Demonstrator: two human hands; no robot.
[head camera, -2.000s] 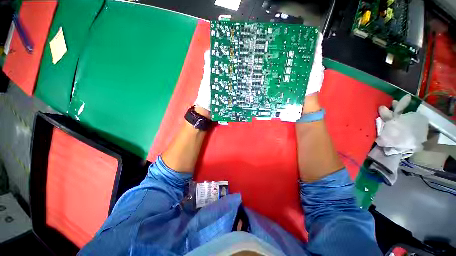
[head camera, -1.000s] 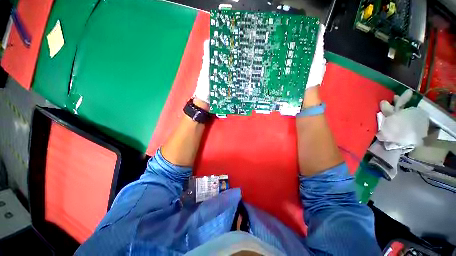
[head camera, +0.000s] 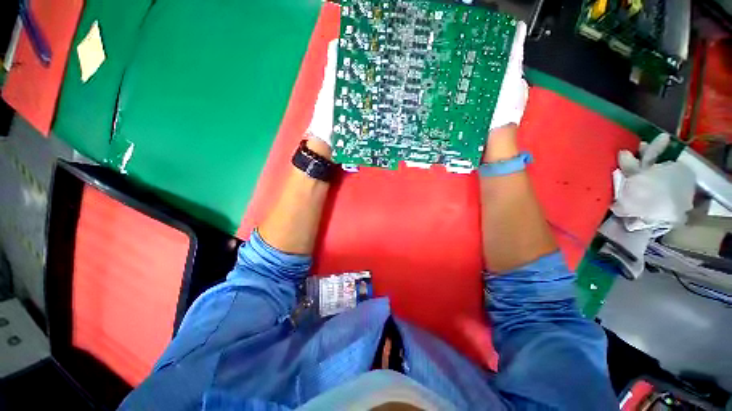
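Note:
A green circuit board (head camera: 417, 84) with rows of small silver and dark parts is held up over the red mat (head camera: 401, 233), its top edge near the picture's upper rim. My left hand (head camera: 323, 100), in a white glove, grips its left edge. My right hand (head camera: 508, 92), also in a white glove, grips its right edge. The fingers of both hands are mostly hidden by the board. A black watch is on my left wrist and a light blue band is on my right wrist.
A green mat (head camera: 201, 96) with a pale yellow note (head camera: 91, 51) lies at left. A black, red-lined tray (head camera: 124, 281) stands at lower left. White gloves (head camera: 654, 193) are heaped at right. Another board with yellow blocks (head camera: 622, 28) is at upper right. A printed card (head camera: 339, 294) is near my lap.
Both hands have moved the board upward in the picture, farther from my body. The grip on both side edges stays the same.

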